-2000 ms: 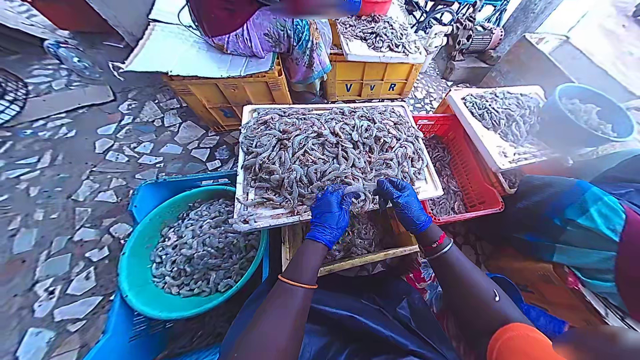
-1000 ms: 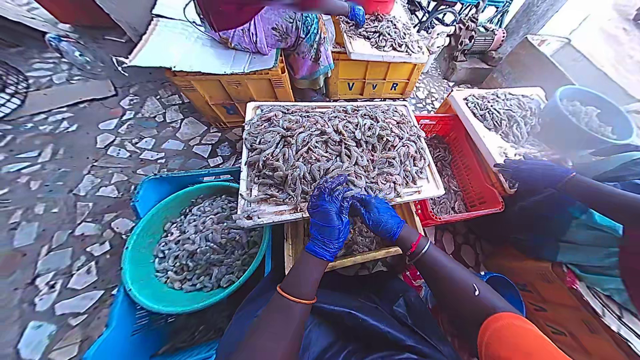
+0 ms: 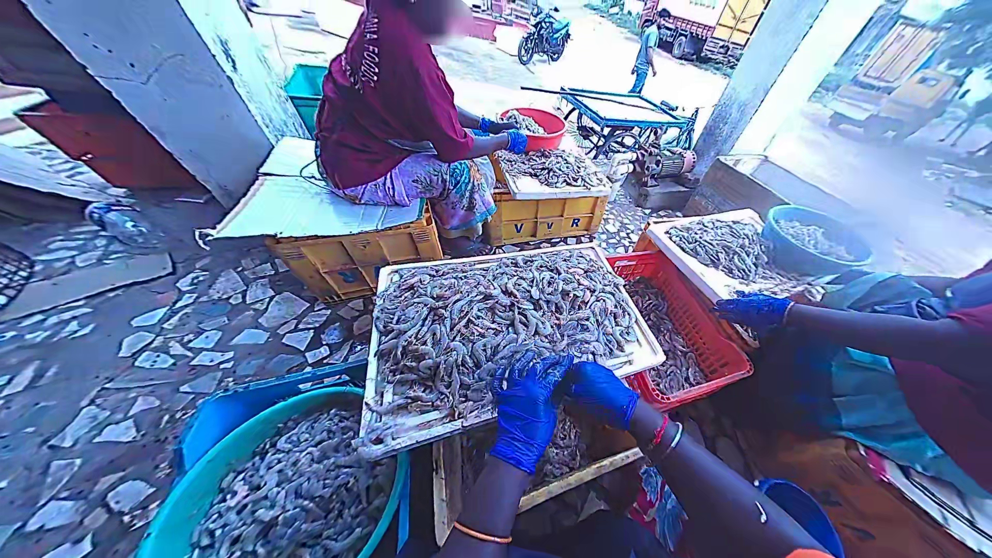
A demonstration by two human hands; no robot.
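Whole grey shrimp (image 3: 504, 318) lie heaped on a white tray (image 3: 407, 432) in front of me. My left hand (image 3: 528, 411), in a blue glove, is at the tray's near edge with its fingers bent over the shrimp. Close against it is my right hand (image 3: 601, 394), also gloved in blue. Whether either hand grips a shrimp is hidden by the fingers. Below my hands a crate (image 3: 577, 479) with a pale rim holds more shrimp matter. At the lower left, a green basin (image 3: 182, 504) contains many shrimp (image 3: 302, 488).
A red plastic crate (image 3: 717, 349) with shrimp adjoins the tray's right side. Beyond it, a co-worker's gloved hand (image 3: 752, 310) reaches to another white tray (image 3: 666, 236) beside a blue tub (image 3: 818, 252). Another person sits ahead near yellow crates (image 3: 542, 221) and a red basin (image 3: 552, 132).
The view has tilted up. My hands, apart two seconds ago, came together by one second ago and remain close. The right-hand co-worker's gloved hand has come up to the tray there.
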